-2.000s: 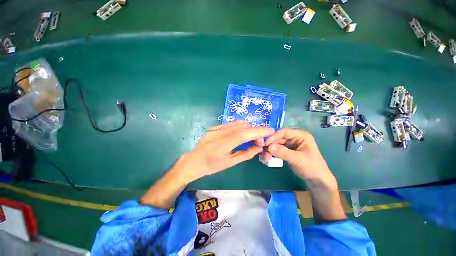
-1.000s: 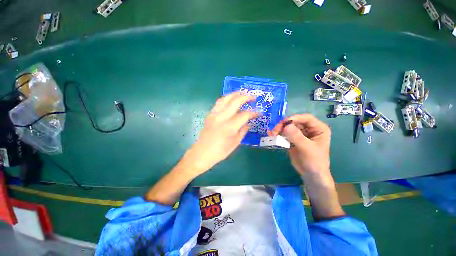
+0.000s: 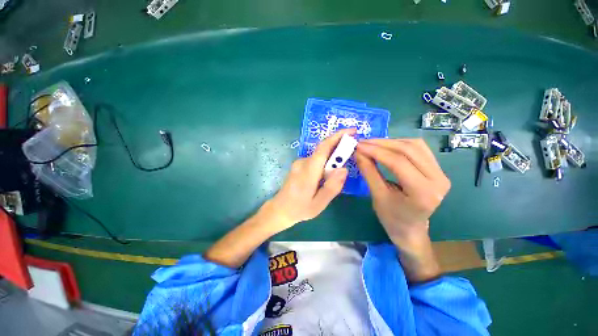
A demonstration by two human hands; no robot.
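My left hand (image 3: 307,187) grips a white device housing (image 3: 341,153) between thumb and fingers, tilted, with dark round holes on the face towards me. My right hand (image 3: 405,184) has its fingertips pinched together at the upper right end of the housing; what lies between them is too small to tell. Both hands are above the near part of the blue parts tray (image 3: 382,119), which holds many tiny white frames (image 3: 349,123) and is partly hidden by the hands.
Right of the tray lies a pile of housings (image 3: 454,104), with another pile (image 3: 553,108) farther right. A black cable (image 3: 132,165), clear plastic bag (image 3: 64,141) and black box (image 3: 18,161) lie left. A red bin (image 3: 12,246) is at the left edge. More housings (image 3: 160,6) lie along the far strip.
My left hand has come from over the tray to grip the housing, which my right hand held a second ago. The housing now stands tilted upward. The view has shifted slightly.
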